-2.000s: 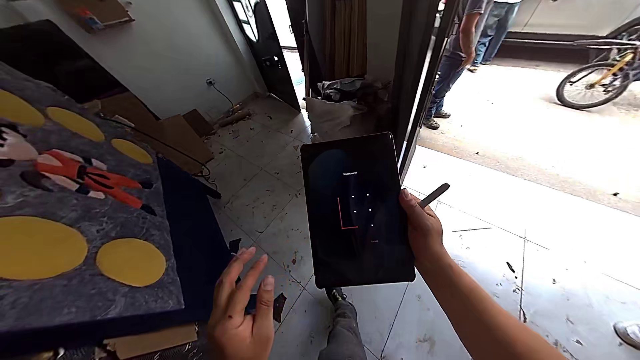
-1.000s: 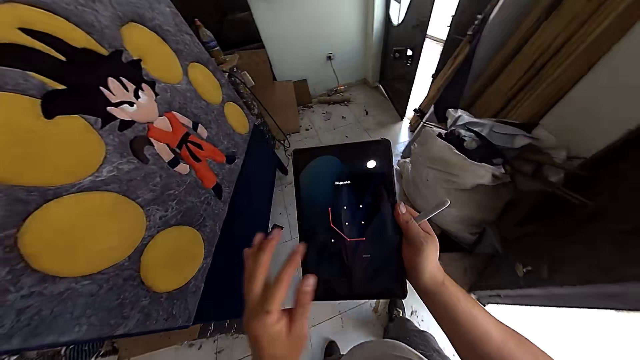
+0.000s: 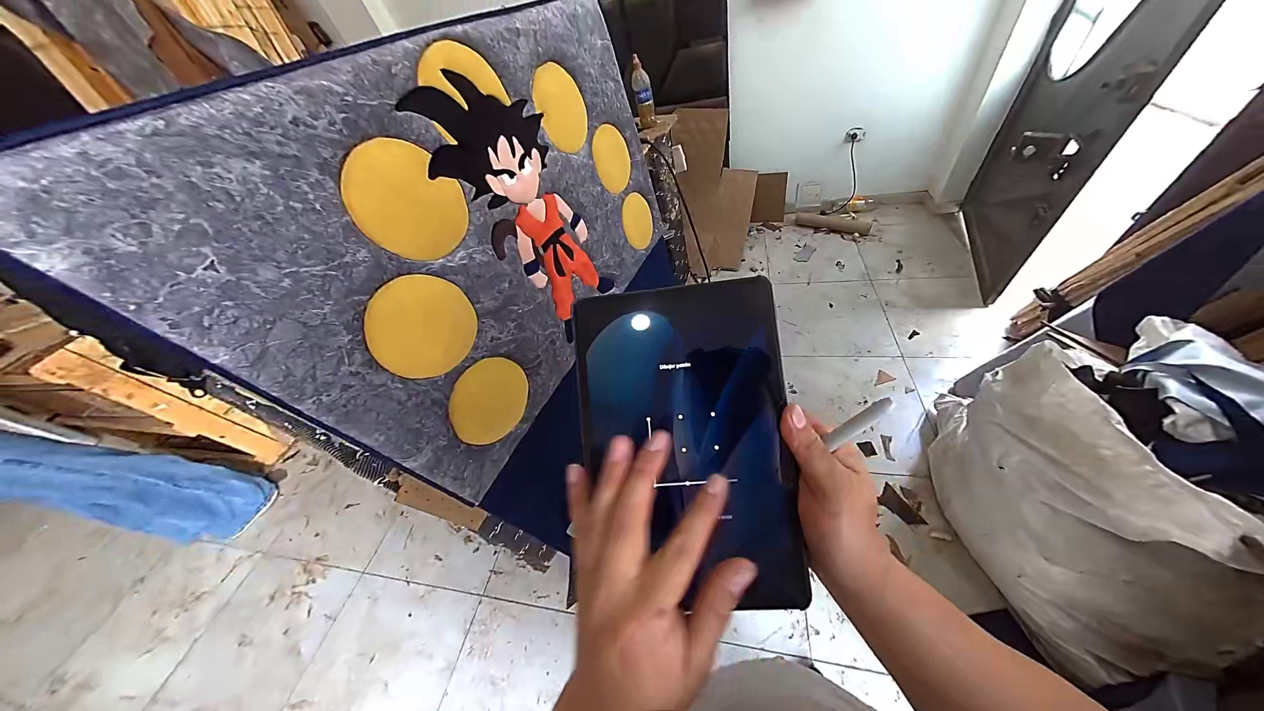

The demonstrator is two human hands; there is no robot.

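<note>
A black tablet computer (image 3: 691,326) is held upright in front of me, its screen showing a dot-pattern lock with white lines. My right hand (image 3: 839,494) grips its right edge and also holds a light grey stylus (image 3: 857,425), which sticks out to the upper right. Over the lower left of the screen is my left hand (image 3: 657,573), fingers spread and holding nothing; whether a fingertip touches the glass I cannot tell. Behind the tablet stands a large grey marbled panel (image 3: 247,227) with yellow discs (image 3: 420,326) and a cartoon figure (image 3: 553,237) in orange.
A bulging pale sack (image 3: 1066,513) with cloths lies at the right, below leaning wooden strips (image 3: 1165,237). Cardboard (image 3: 726,217) and a bottle (image 3: 643,91) are behind the panel. Scraps litter the tiled floor (image 3: 829,316). A dark metal door (image 3: 1047,148) stands at the upper right.
My left hand has moved from beside the tablet to over its screen. The pattern lines were red before and are white now. The view has swung left from the doorway.
</note>
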